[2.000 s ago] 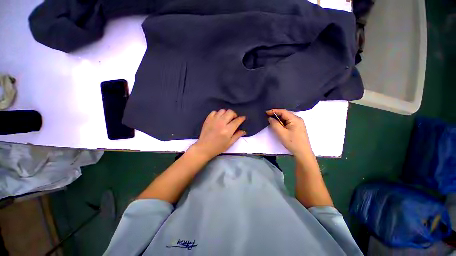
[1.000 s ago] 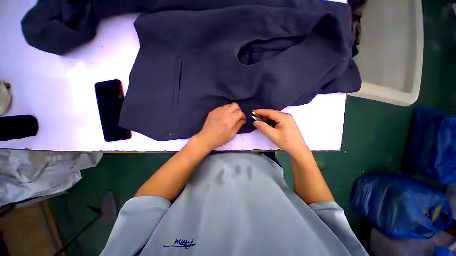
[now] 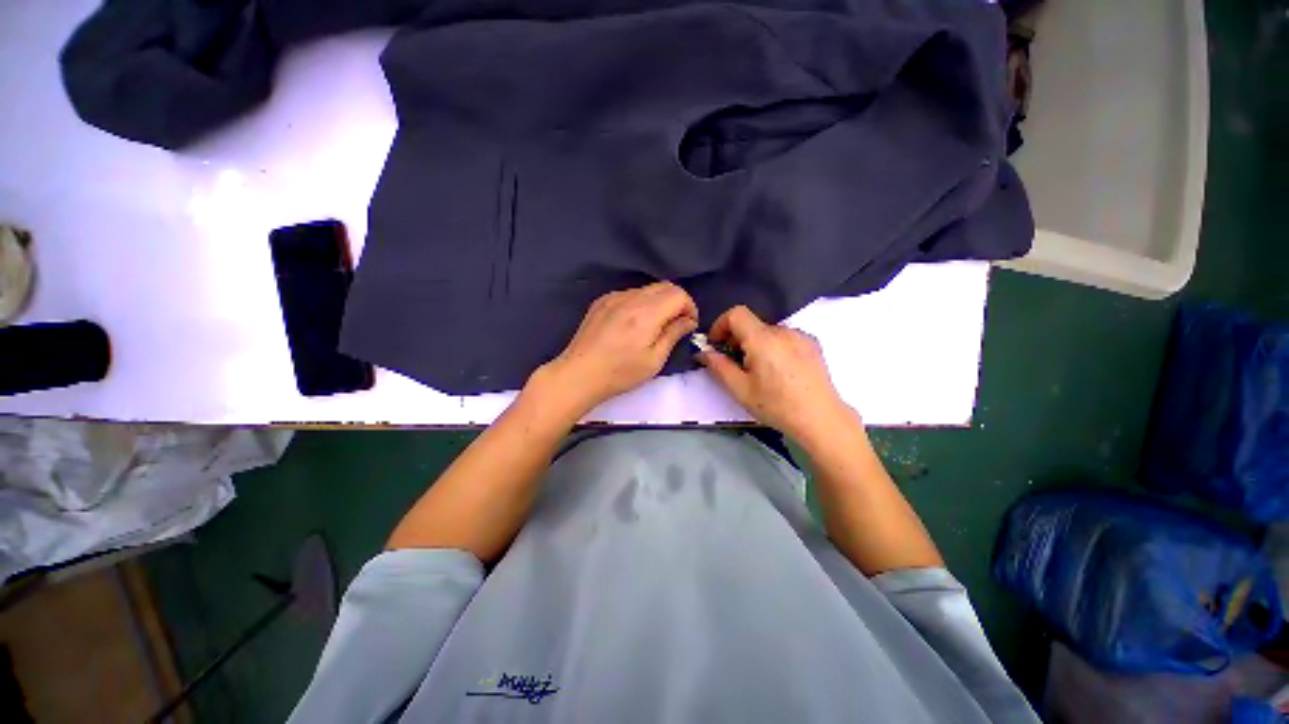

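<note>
A dark navy vest (image 3: 594,198) lies spread on the white table, its open armhole (image 3: 707,146) towards the right and a straight welt pocket line (image 3: 505,226) on its left part. My left hand (image 3: 629,337) pinches the vest's near edge, fingertips curled on the cloth. My right hand (image 3: 770,371) holds small thread snips (image 3: 701,341), whose silver blades show between the fingers. The blade tips are at the cloth, close beside my left fingertips. Any thread there is too small to tell.
A black phone (image 3: 320,308) and a black cylinder (image 3: 51,357) lie at left. More dark cloth (image 3: 167,71) lies at the far left. A pale plastic bin (image 3: 1117,142) stands at right. Blue bags (image 3: 1131,580) are on the green floor.
My right hand with the snips has moved left, close to my left fingertips. The vest has shifted slightly left since the earliest frame. My left hand stays on the near edge.
</note>
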